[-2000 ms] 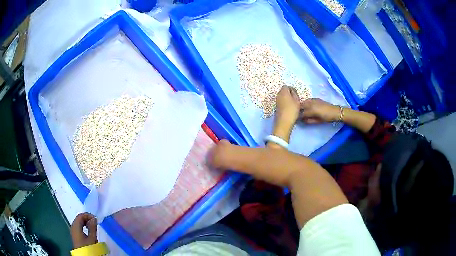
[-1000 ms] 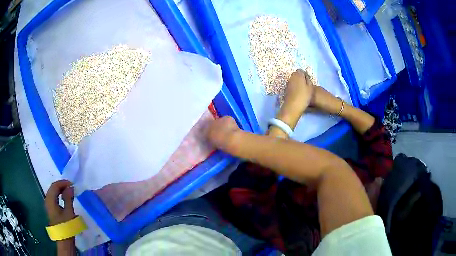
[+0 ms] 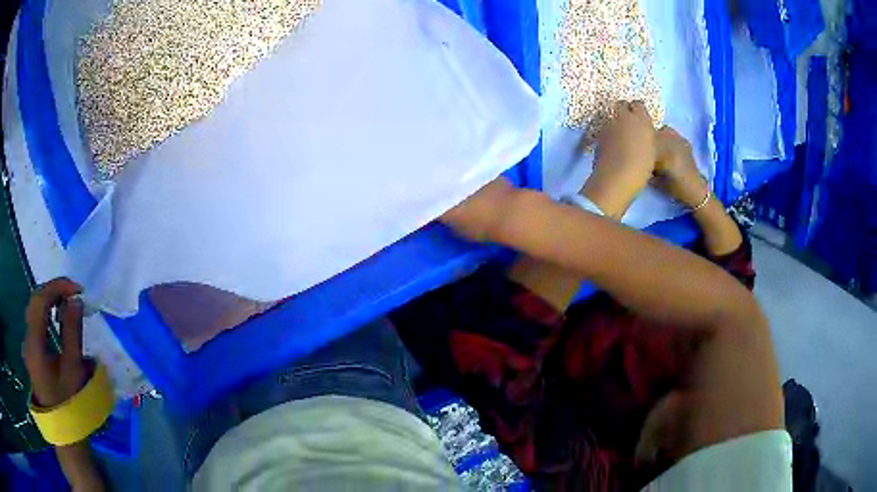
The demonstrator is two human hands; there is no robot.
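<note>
A blue tray (image 3: 337,322) lies in front of me with a thin white liner sheet (image 3: 317,163) in it. A flat heap of small beige parts (image 3: 163,67) lies on the sheet at the upper left. My left hand (image 3: 58,327), with a thick yellow band at the wrist, pinches the sheet's left corner. My right hand (image 3: 481,207) is at the sheet's right edge; its fingers are hidden under or behind the sheet. A small patch of the reddish-pink layer (image 3: 207,312) shows below the sheet's front edge.
At the right, a person's two hands (image 3: 630,154) work at a heap of similar parts (image 3: 606,58) in a second lined blue tray (image 3: 721,86). That person's red-black sleeve and body are beside my right arm. More blue trays stand farther right.
The view has shifted, so the trays sit higher and nearer. The sheet's front edge now covers more of the pink layer. My left hand still holds the corner.
</note>
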